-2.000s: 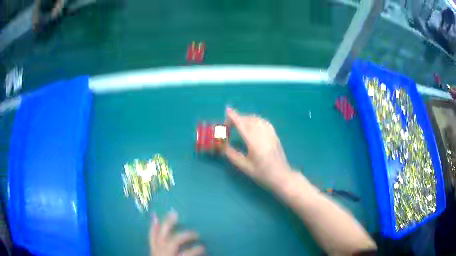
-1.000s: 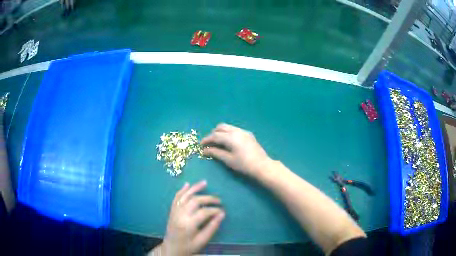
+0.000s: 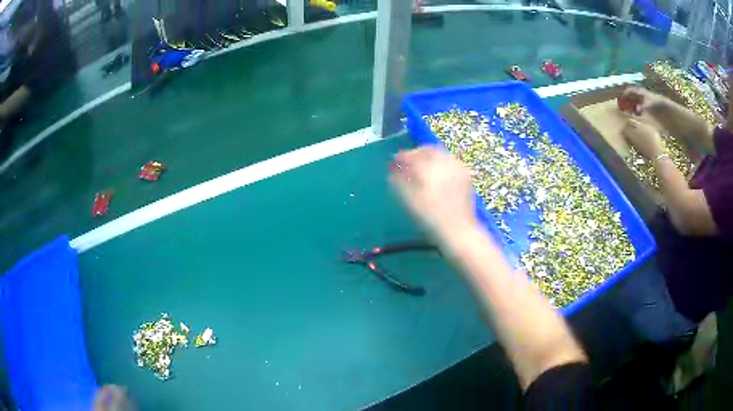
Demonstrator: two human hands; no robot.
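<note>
My right hand is blurred at the upper left edge of the full blue parts tray. A bit of a red circuit board shows at its fingertips; the blur hides whether they grip it. My left hand is cut off by the bottom edge, with only blurred fingertips showing. A loose pile of small gold-silver parts lies on the green mat at lower left, with a small clump just right of it.
Open pliers lie left of the full tray. A second blue tray is at far left. A pale rail crosses behind, with red boards beyond. A metal post stands at the back. A person works over a box at right.
The view has swung right. My right hand has left the loose pile and moved right to the red board by the full tray. My left hand has dropped mostly out of view.
</note>
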